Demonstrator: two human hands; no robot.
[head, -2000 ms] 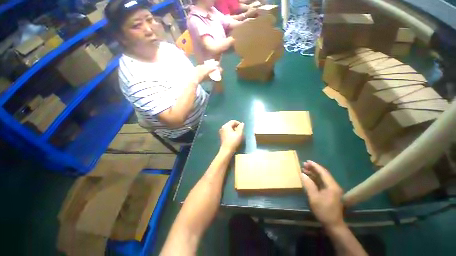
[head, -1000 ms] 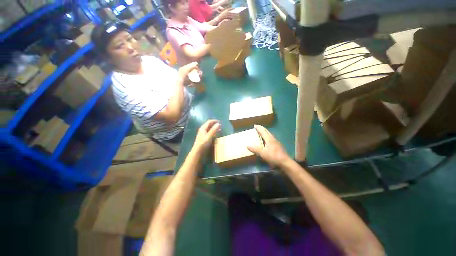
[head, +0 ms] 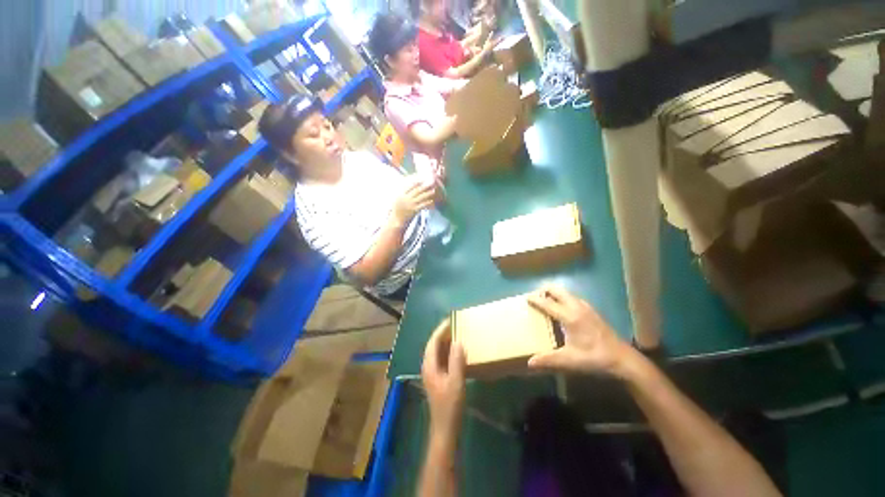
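A closed brown mailer box (head: pixel 503 332) is at the front edge of the green bench, between my two hands. My left hand (head: pixel 444 361) is against its left end, fingers along the side. My right hand (head: pixel 579 332) grips its right end, with fingers on the top and the thumb at the front lower edge. A second closed mailer box (head: pixel 537 237) lies on the bench just behind it, apart from it. The undersides of my fingers are hidden.
A cream post (head: pixel 633 214) with a black joint stands right of the boxes. Boxes with dark cords (head: pixel 757 131) and an open carton (head: pixel 786 267) are at right. Co-workers sit along the left side. A large open carton (head: pixel 315 413) is at lower left, beside blue shelving (head: pixel 175 254).
My left hand has closed onto the near box's left end, and my right hand has taken its right end. The box now sits at the bench edge. The view has turned, showing more shelving.
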